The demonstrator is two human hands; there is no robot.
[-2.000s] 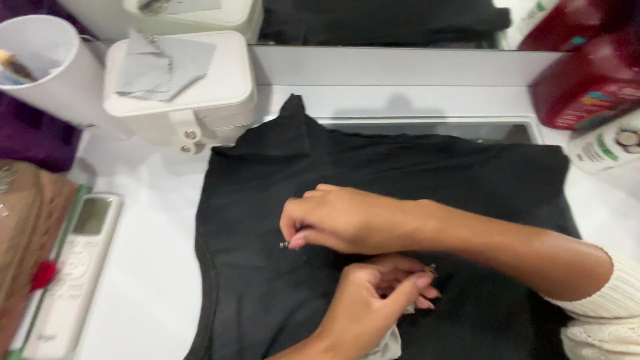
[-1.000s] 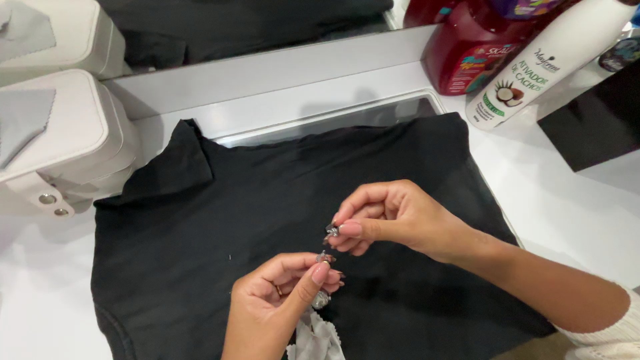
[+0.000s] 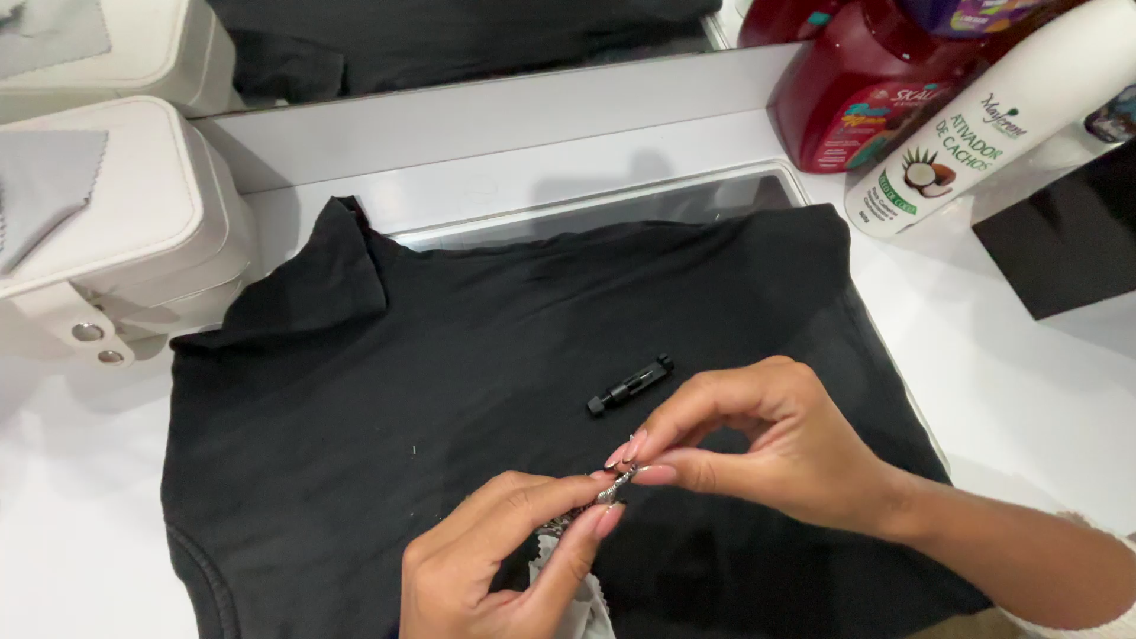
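Between the fingertips of my left hand (image 3: 506,550) and my right hand (image 3: 763,453) is a silvery metal chain or bracelet (image 3: 619,485), its exact kind too small to tell. Both hands pinch it, thumbs against fingers. A pale grey cloth with a zigzag edge (image 3: 581,603) hangs below it, by my left palm. Just beyond the right fingertips, a small black tool (image 3: 632,385), perhaps a watch-band pin remover, lies on a black cloth garment (image 3: 497,355). Tiny pale specks show on the garment left of my hands.
A white case with snap strap (image 3: 115,213) stands at the left, a grey cloth (image 3: 44,186) on its lid. Behind the garment lies a clear-edged tray (image 3: 710,191) before a mirror. Red bottles (image 3: 852,98), a white bottle (image 3: 985,133) and a black flat object (image 3: 1065,240) are at right.
My hands, apart two seconds ago, have come together on the metal piece. The black tool now shows beyond my right fingers. The view has shifted rightward.
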